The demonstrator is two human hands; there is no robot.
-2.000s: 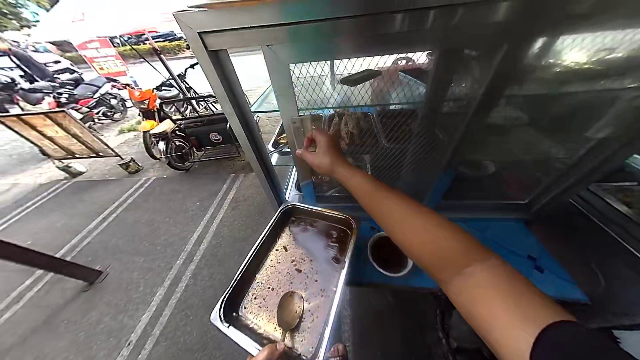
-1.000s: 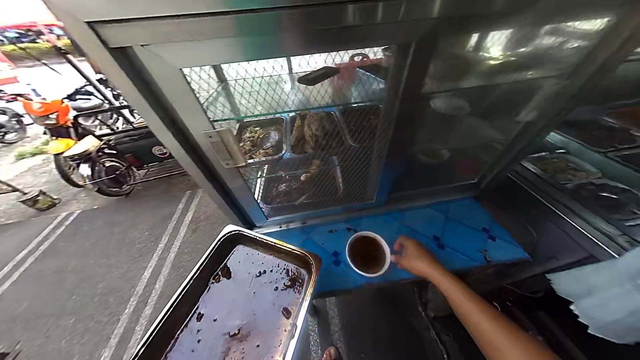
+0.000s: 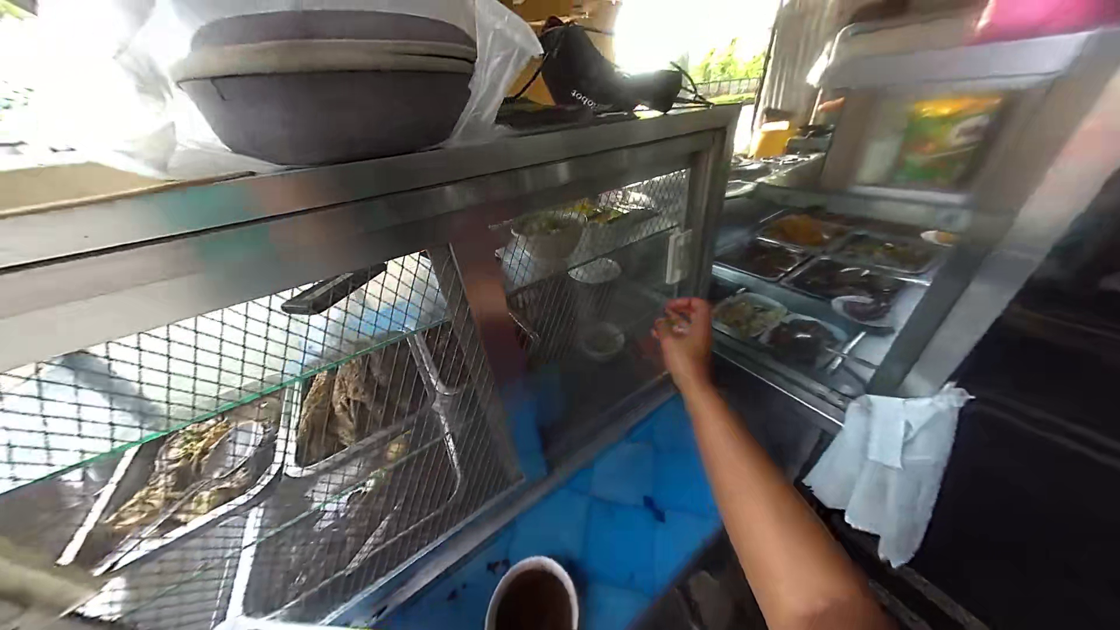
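My right hand (image 3: 684, 337) is raised with bent fingers in front of the right sliding mesh door (image 3: 612, 289) of a metal-framed food display case, below its pale handle (image 3: 678, 255). Whether it touches the door is unclear. A white cup of dark liquid (image 3: 532, 598) stands on the blue ledge (image 3: 626, 472) at the bottom of the view. Behind the mesh are metal trays of food (image 3: 346, 407) and a bowl (image 3: 549, 234). My left hand is out of view; a sliver of pale rim shows at the bottom edge.
A dark basin in a plastic bag (image 3: 328, 96) and a black bag (image 3: 604, 79) rest on the case's top. At the right, several trays of cooked food (image 3: 840, 278) lie in a second case, and a white cloth (image 3: 888, 464) hangs at its edge.
The view has swung right. My right hand has left the cup's side and is now up by the right door. The metal tray seen earlier is almost wholly out of view.
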